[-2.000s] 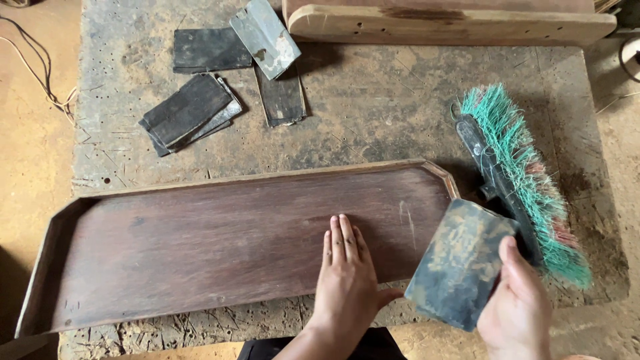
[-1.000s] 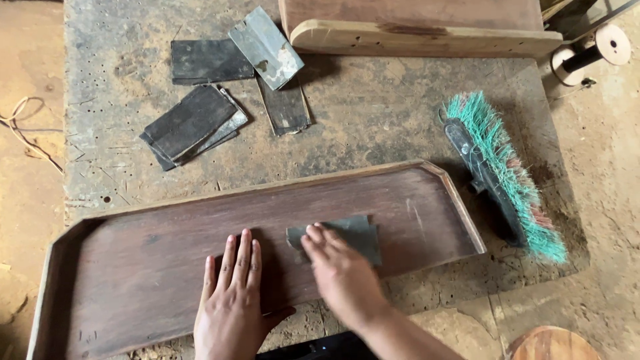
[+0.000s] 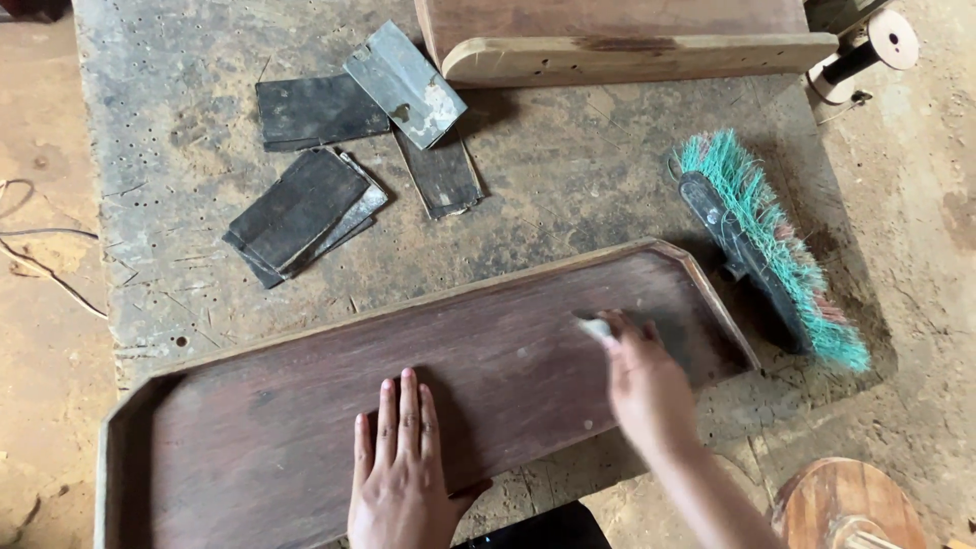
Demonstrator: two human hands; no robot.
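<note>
A dark reddish-brown wooden tray-like panel [image 3: 305, 427] with a raised rim and angled corners lies across the near part of the worn workbench. My left hand [image 3: 404, 473] rests flat on it, left of the middle, fingers apart and nothing in its grip. Towards the panel's right end, my right hand [image 3: 648, 374] presses a piece of sandpaper [image 3: 596, 329] on the surface; the hand is blurred and covers much of the sheet. Behind the panel are folded dark sandpaper pieces [image 3: 301, 213], another dark piece [image 3: 324, 110] and a grey-green one [image 3: 406, 84].
A brush head [image 3: 751, 263] with green and red bristles lies on the workbench [image 3: 549, 183] right of the panel. Another wooden piece with a pale rounded edge [image 3: 549, 62] sits at the back. A spool [image 3: 862, 57] and a round wooden stool-like top [image 3: 846, 503] are at the right.
Two seconds ago my right hand held the sandpaper up by the panel's right end; then it pressed it near the middle. Since then it has moved right along the surface.
</note>
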